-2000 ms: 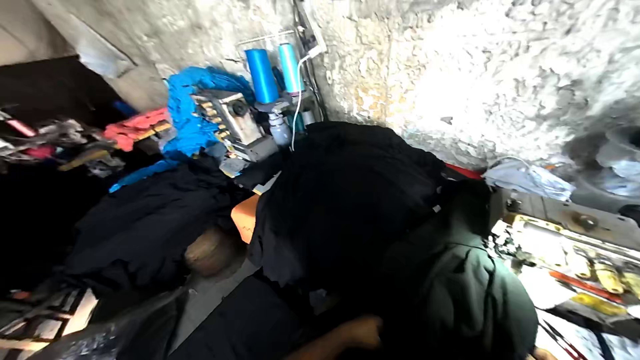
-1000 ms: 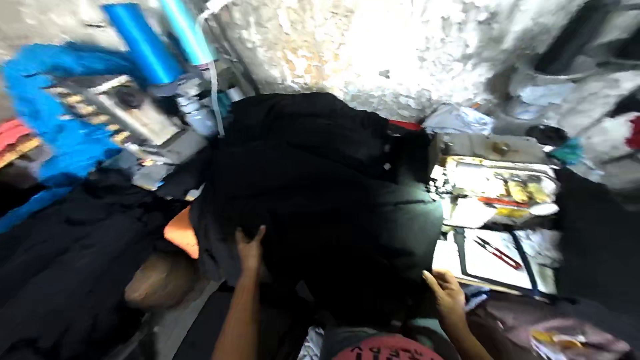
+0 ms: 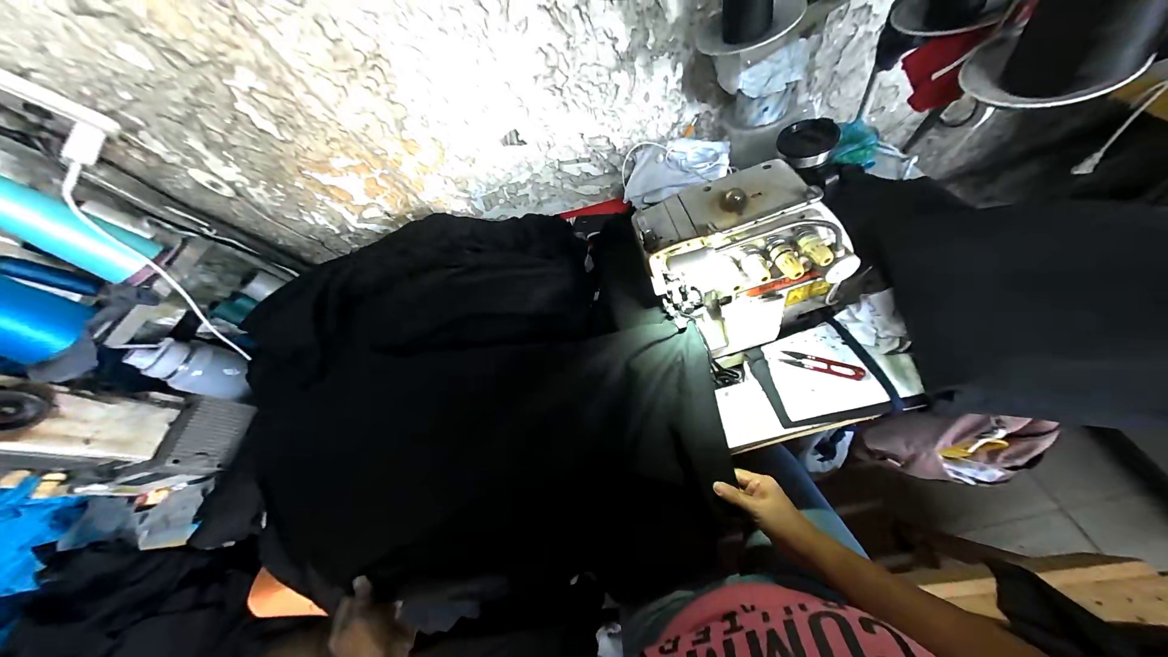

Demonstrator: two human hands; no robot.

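Black fabric (image 3: 456, 401) lies spread over the work surface, with its right part reaching the needle area of a lit overlock sewing machine (image 3: 739, 246). My right hand (image 3: 757, 497) pinches the fabric's right edge between thumb and fingers, below the machine. Low in the view, my left hand (image 3: 365, 625) is blurred and dark at the fabric's near edge; its grip cannot be made out. Red-handled thread snips (image 3: 826, 365) lie on the white table top (image 3: 748, 420), right of the fabric.
Thread cones (image 3: 1068, 55) stand at the upper right, near hanging black cloth (image 3: 1040, 310). Blue thread spools (image 3: 46, 319) and another machine (image 3: 91, 424) are at the left. A rough wall (image 3: 411, 109) rises behind. An orange surface (image 3: 283, 595) shows beside the fabric's lower left edge.
The view has swung right and nearer the overlock machine. My left hand has moved off the middle of the fabric to its near edge. My right hand stays at the fabric's right edge.
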